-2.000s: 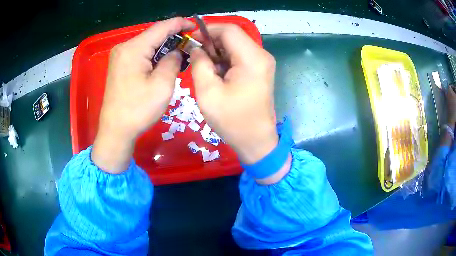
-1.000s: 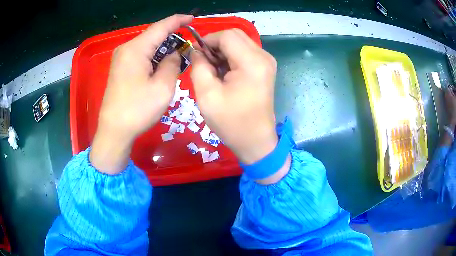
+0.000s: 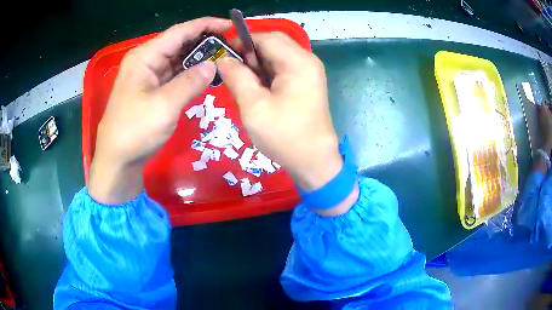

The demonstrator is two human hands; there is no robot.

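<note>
A small black device housing with a pale rim (image 3: 203,51) is held above the far part of the red tray (image 3: 242,206). My left hand (image 3: 142,103) holds it by its sides, with the thumb on its near edge. A gold strip (image 3: 216,55) shows inside it. My right hand (image 3: 281,103) touches the housing with its thumb or fingertip and holds grey tweezers (image 3: 244,37), which point up and away. Many white pads (image 3: 223,134), some with blue print, lie loose in the tray. The fingers hide part of the housing.
A yellow tray (image 3: 445,91) with white and orange-brown strips stands at the right. Another housing (image 3: 48,133) lies on the green bench (image 3: 381,109) at the left. A white line (image 3: 375,27) crosses behind the tray. Another person's blue sleeve (image 3: 532,209) shows at the far right.
The housing is turned flatter, with its pale rim showing. My left hand has shifted a little left. The tweezers now stand more upright, and my right thumb is over the housing.
</note>
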